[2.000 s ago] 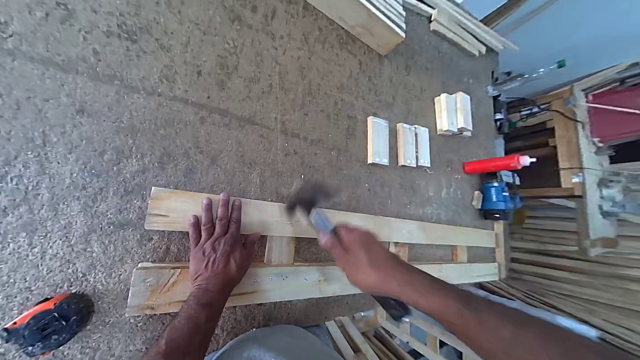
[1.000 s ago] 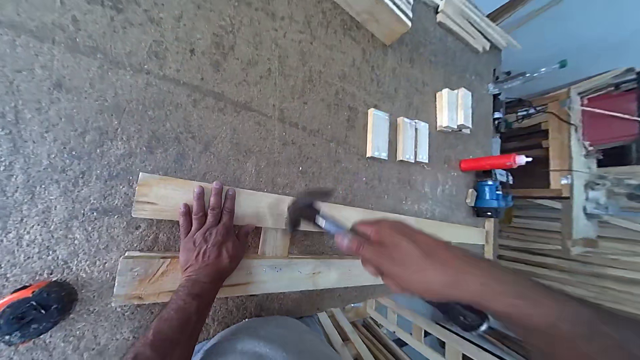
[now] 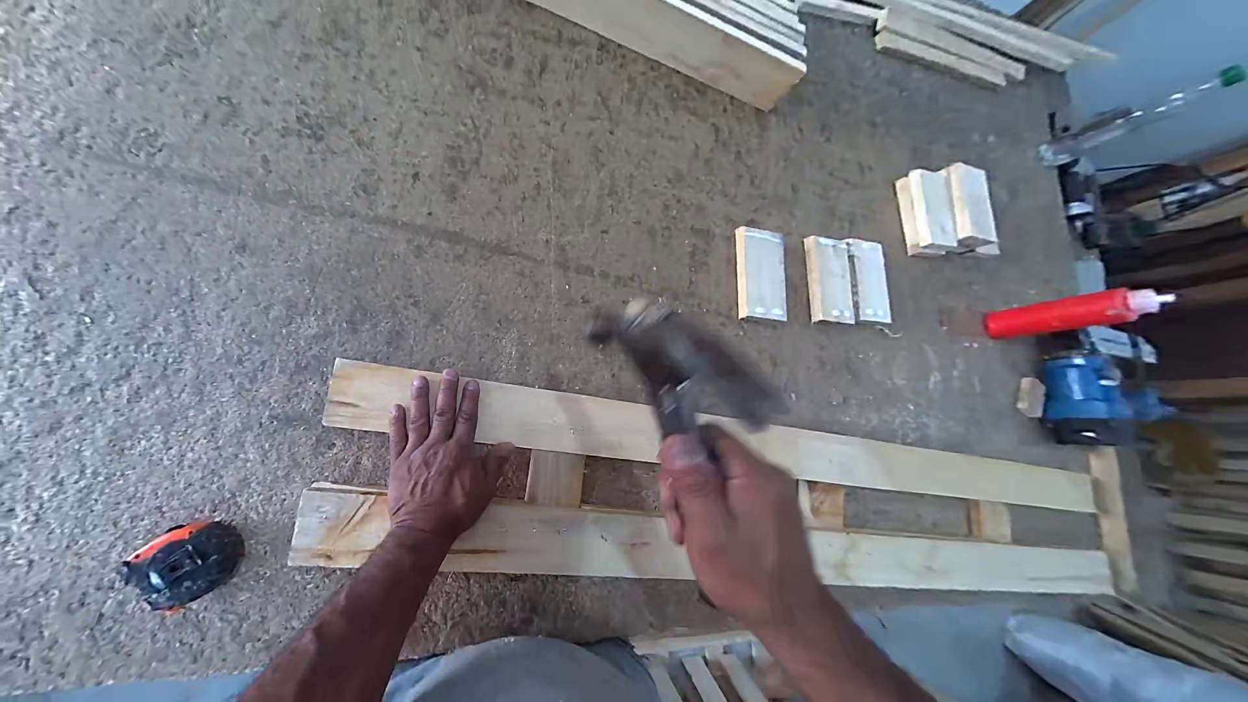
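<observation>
Two long wooden boards lie side by side, the upper board (image 3: 877,456) and the lower board (image 3: 926,563), joined by short wooden crosspieces (image 3: 556,478) between them. My left hand (image 3: 441,468) rests flat, palm down, on the upper board near its left end, its wrist over the lower one. In my right hand (image 3: 721,507) is a claw hammer (image 3: 673,361), its head blurred and raised over the upper board. The lower part of the handle is hidden by my fist.
Short wood blocks (image 3: 760,275) lie beyond the boards, with more blocks (image 3: 946,210) farther right. A red bottle (image 3: 1063,312) and a blue power tool (image 3: 1082,395) are at the right. A black and orange tape measure (image 3: 185,564) lies at lower left. Stacked timber (image 3: 702,49) is at the top.
The hammer in my right hand has come up off the upper board, where its head was close to the wood a second ago. My left hand stays pressed on that board.
</observation>
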